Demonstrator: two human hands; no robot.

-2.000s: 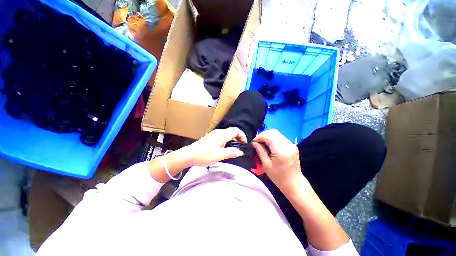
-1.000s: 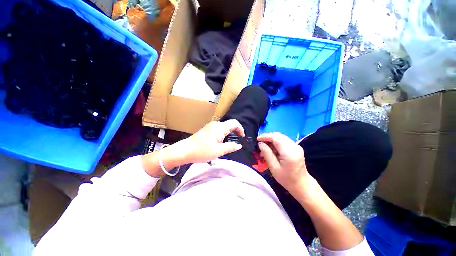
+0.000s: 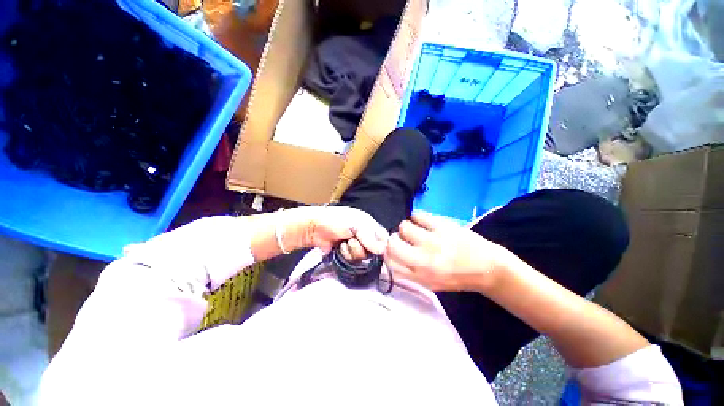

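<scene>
A black cable is looped into a small palm-sized bundle over my lap. My left hand is closed on the bundle, with the coils hanging below its fingers. My right hand touches the left fingertips, its fingers bent together; a thin loop of cable hangs just below where the hands meet. What the right fingertips pinch is too small to tell.
A blue supply crate heaped with black cables is at the left. An open carton holds dark cloth. A lighter blue crate with several black bundles is beyond my knees. A brown carton is at the right.
The hands have come closer to my body and together, and the looped black bundle now shows clearly under the left hand. The right forearm has swung outward. The view has shifted slightly.
</scene>
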